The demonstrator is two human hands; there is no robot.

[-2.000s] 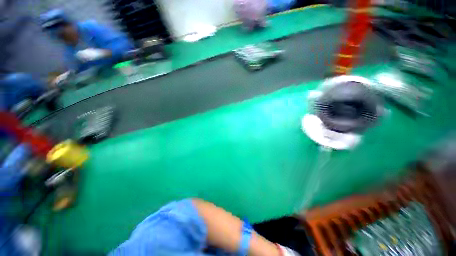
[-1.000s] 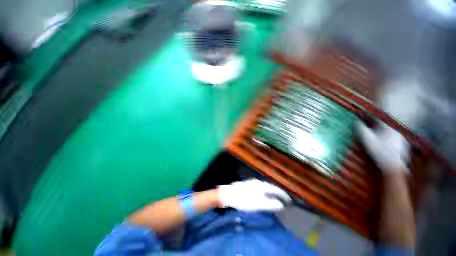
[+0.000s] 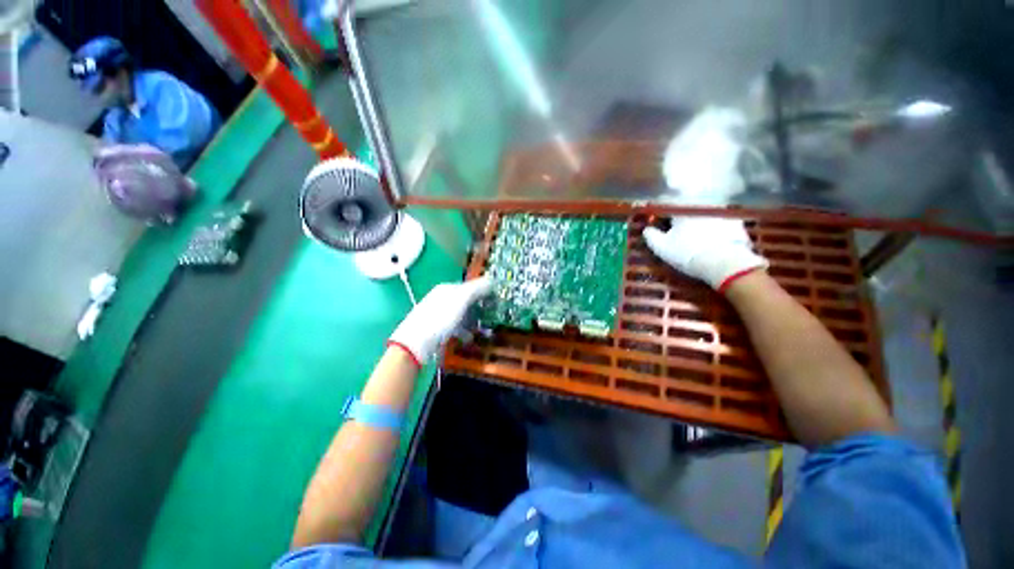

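A green circuit board (image 3: 562, 272) with silver and yellowish components lies on a reddish-brown slotted grate (image 3: 701, 372), its pale connectors on the edge nearest me. My left hand (image 3: 445, 317), in a white glove with a red cuff edge, grips the board's left edge. My right hand (image 3: 706, 250), gloved alike, is right of the board, fingertips close to its upper right corner under the hood edge. A small dark and red item shows at those fingertips, too small to tell whether I hold it. A blue strap (image 3: 373, 413) is around my left wrist.
A clear hood with a reddish-brown lower edge (image 3: 778, 212) crosses above the board and reflects a glove. A white fan (image 3: 351, 208) stands on the green mat (image 3: 250, 389) at left. Beyond is a dark conveyor belt (image 3: 145, 345) with a board (image 3: 214, 238). A person in blue (image 3: 167, 111) is at upper left.
The view has swung right and steadied, centring the board and grate. My left hand has moved from in front of my body to the board's left edge. My right hand is still at the board's right side.
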